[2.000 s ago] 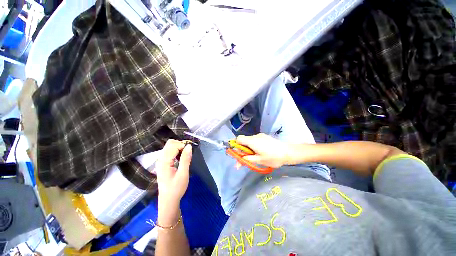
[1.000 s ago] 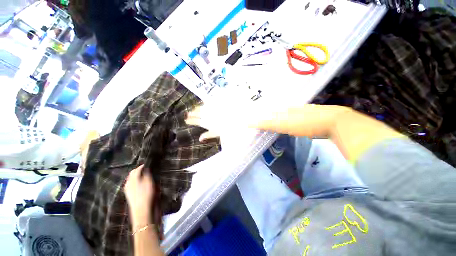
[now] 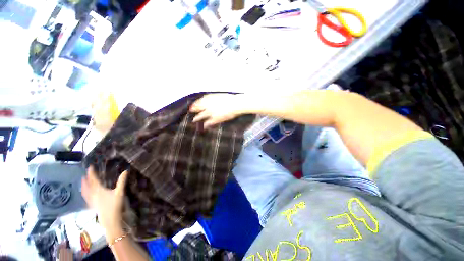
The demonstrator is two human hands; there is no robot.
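Note:
The dark plaid garment piece hangs over the front edge of the white table, bunched at its left end. My left hand is at its left end, thumb and fingers around the bunched cloth, slightly blurred. My right hand lies on the cloth's upper part with fingers spread, palm down. The presser foot area of the machine is above the cloth, apart from it.
Scissors with red and yellow loops lie on the white table, near tweezers and thread scraps. A dark plaid heap is at right. Blue bins are below. A grey box with a fan grille is at left.
The scissors went from my right hand onto the table. The plaid piece has come away from the machine toward the table's front edge. My left hand moved left with its end; my right hand came onto the cloth.

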